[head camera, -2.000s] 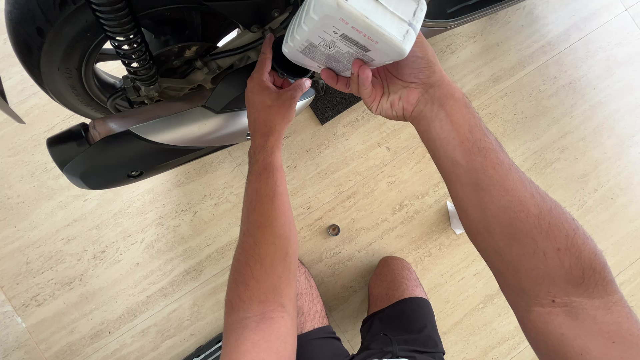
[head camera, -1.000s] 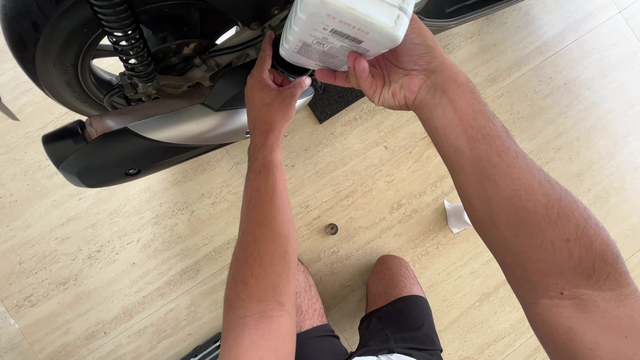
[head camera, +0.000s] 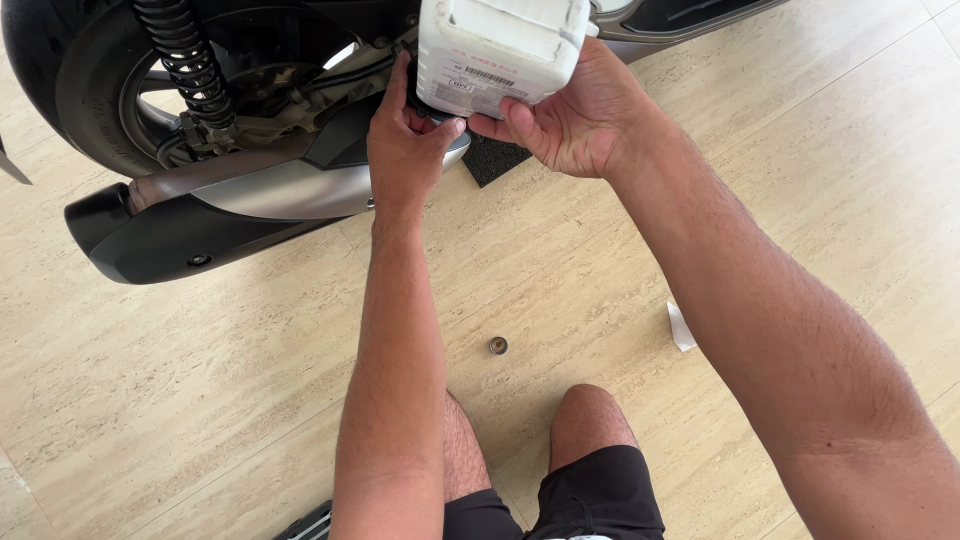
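A white plastic bottle (head camera: 499, 64) with a printed label is tilted, its base toward me, beside the engine side of a scooter. My right hand (head camera: 574, 116) grips it from the right. Under its lower left edge, my left hand (head camera: 412, 135) holds a black round part, perhaps a funnel; the bottle hides most of it and whatever lies beneath. Left of my left hand are the scooter's silver and black exhaust muffler (head camera: 262, 191), the coil spring shock absorber (head camera: 184, 64) and the rear wheel (head camera: 97, 97).
On the stone-look tile floor, a small round metal cap or socket (head camera: 497, 345) lies before my knees. A white paper piece (head camera: 681, 328) is beside my right forearm. A black textured mat (head camera: 495, 159) lies below the bottle. A dark slatted object (head camera: 307, 523) shows at the bottom edge.
The bottle has tilted slightly and shifted a little in my right hand's grip. My left hand stays at the black part.
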